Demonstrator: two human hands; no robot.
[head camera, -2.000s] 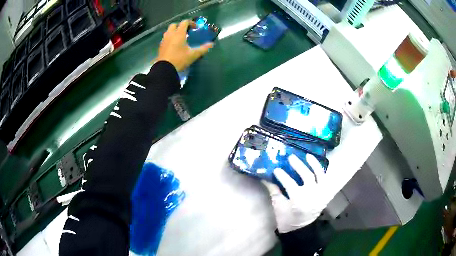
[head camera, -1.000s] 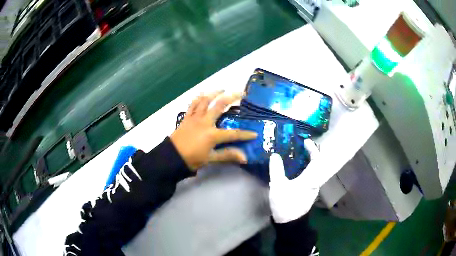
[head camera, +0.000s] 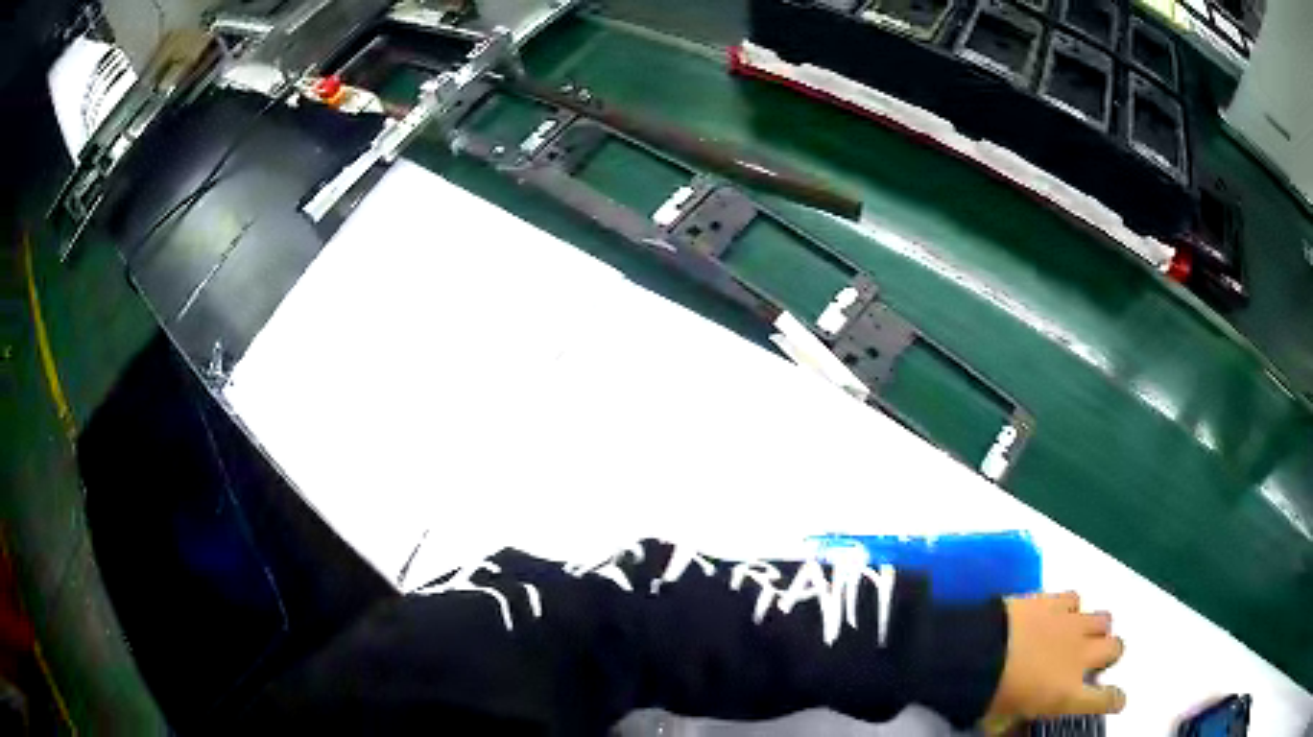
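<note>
My left hand (head camera: 1058, 658), bare with a black sleeve, is at the lower right over the white bench cover (head camera: 576, 418). Its fingers are slightly apart and I see nothing held in it, though its underside is hidden. Blue protective film (head camera: 986, 562) lies just behind the wrist, partly covered by the sleeve. A corner of a phone middle frame (head camera: 1217, 720) shows at the bottom right, apart from the fingers. A dark ribbed thing below the hand is cut off by the frame. My right hand is out of the picture.
Open frame carriers (head camera: 871, 338) lie in a row on the green conveyor belt (head camera: 1094, 418) beyond the cover. A dark guide rail (head camera: 720, 159) runs over the belt, and a white strip (head camera: 818, 356) sits at its edge. A black compartment tray (head camera: 1008, 123) is behind.
The view has swung left, showing more carriers and bench cover. My left hand is off the phone frames. My right hand, the phone stacks and the green-lit machine have left the picture.
</note>
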